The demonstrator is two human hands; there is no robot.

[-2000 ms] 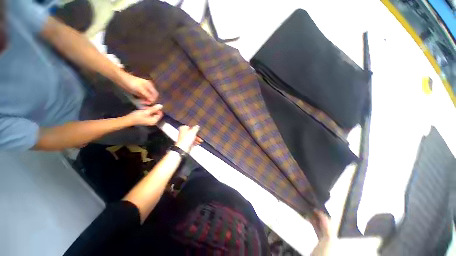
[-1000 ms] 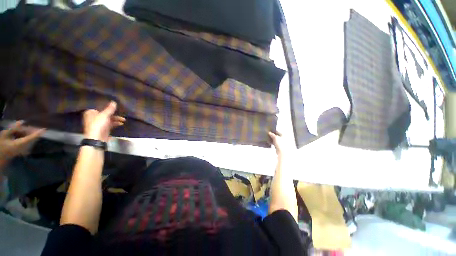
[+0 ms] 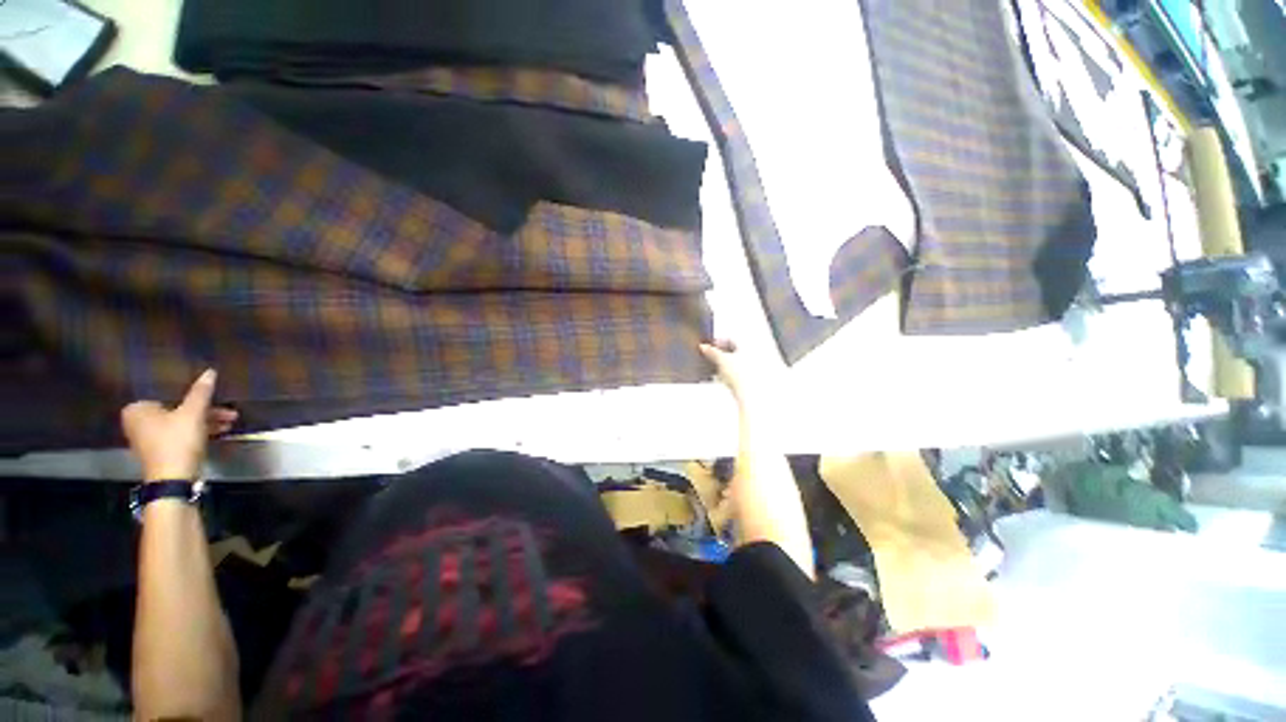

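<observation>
A large brown-orange and blue plaid fabric panel [image 3: 466, 339] lies along the table's front edge, with a lengthwise fold or overlap in it. My left hand [image 3: 176, 427] is at its front edge on the left, thumb and fingers around the cloth's edge. My right hand [image 3: 721, 358] pinches the panel's right end near the front corner. A black fabric layer [image 3: 564, 155] lies partly over the panel's back. Behind it is a folded black stack [image 3: 423, 35] with a thin plaid edge showing.
A narrow plaid strip [image 3: 752, 212] with a curved end lies right of the panel. A greyer plaid panel [image 3: 973, 184] lies beyond it. A dark-framed white piece [image 3: 54, 40] is at the back left. A grey metal fitting [image 3: 1213, 282] is at the table's right end. Brown paper [image 3: 903, 536] hangs below.
The view has shifted right. My left hand has moved left along the panel's front edge; my right hand stays at its right end. The other person's hand has left the view.
</observation>
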